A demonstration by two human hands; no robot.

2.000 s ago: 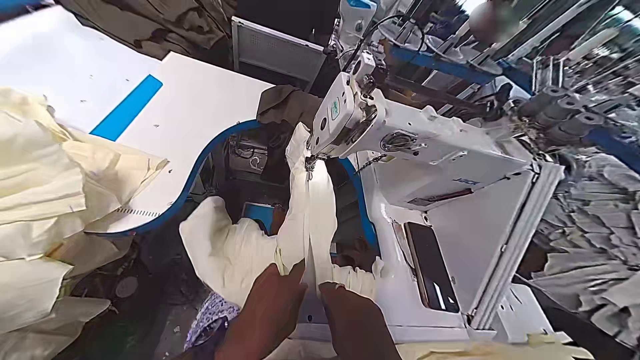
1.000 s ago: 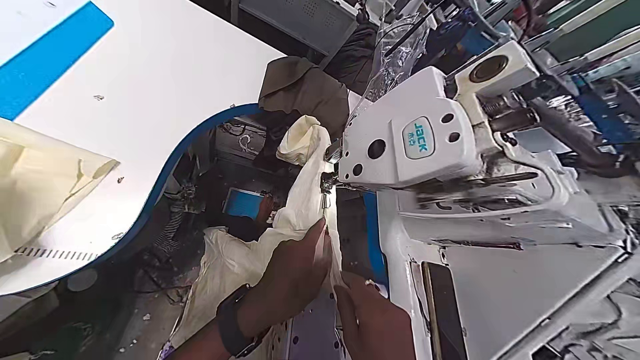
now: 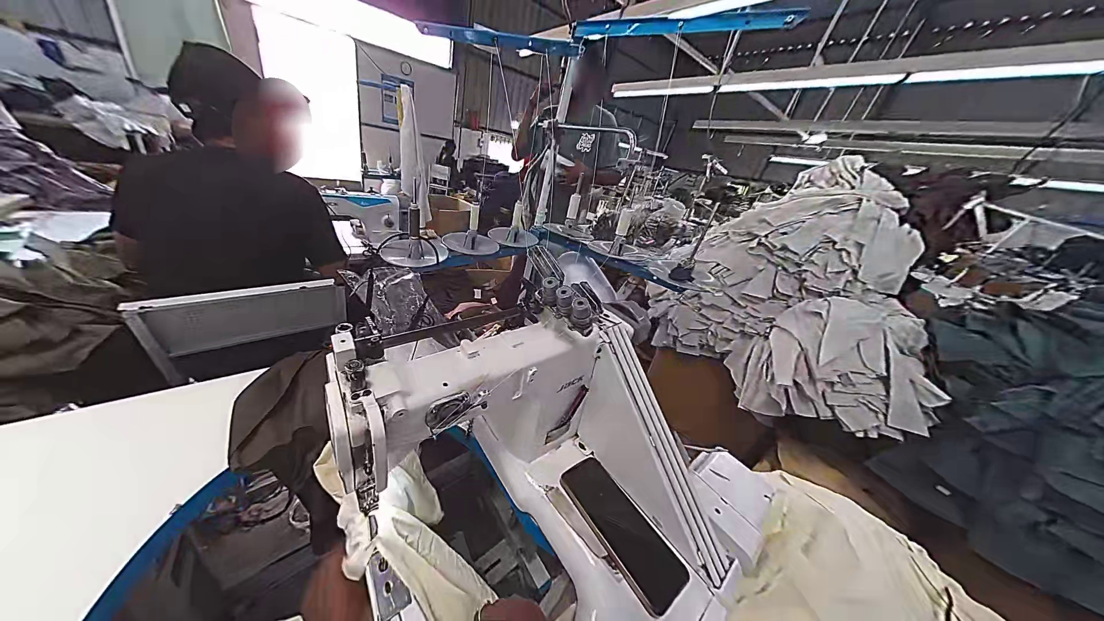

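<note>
A white Jack sewing machine (image 3: pixel 483 379) stands at the centre, its needle area low on the left. Cream fabric (image 3: pixel 423 543) lies around the narrow arm below the needle and runs down to the bottom edge. My left hand (image 3: pixel 335 588), blurred, is at the fabric's left side, close to the metal plate of the arm; its fingers cannot be made out. Of my right hand (image 3: pixel 513 609) only a small part shows at the bottom edge, beside the fabric's lower right end; its grip is hidden.
A dark phone (image 3: pixel 625 535) lies on the machine bed. Dark cloth (image 3: pixel 285 414) hangs behind the needle head. A white table (image 3: pixel 112 483) with a blue edge is at left, cream cloth (image 3: pixel 845 552) at right. Thread cones and grey garment piles (image 3: pixel 811 293) stand behind; a person (image 3: pixel 224 207) sits beyond.
The view has swung up sharply to the workroom. Both hands, earlier on the cream fabric in mid-view, now show only partly near the bottom edge.
</note>
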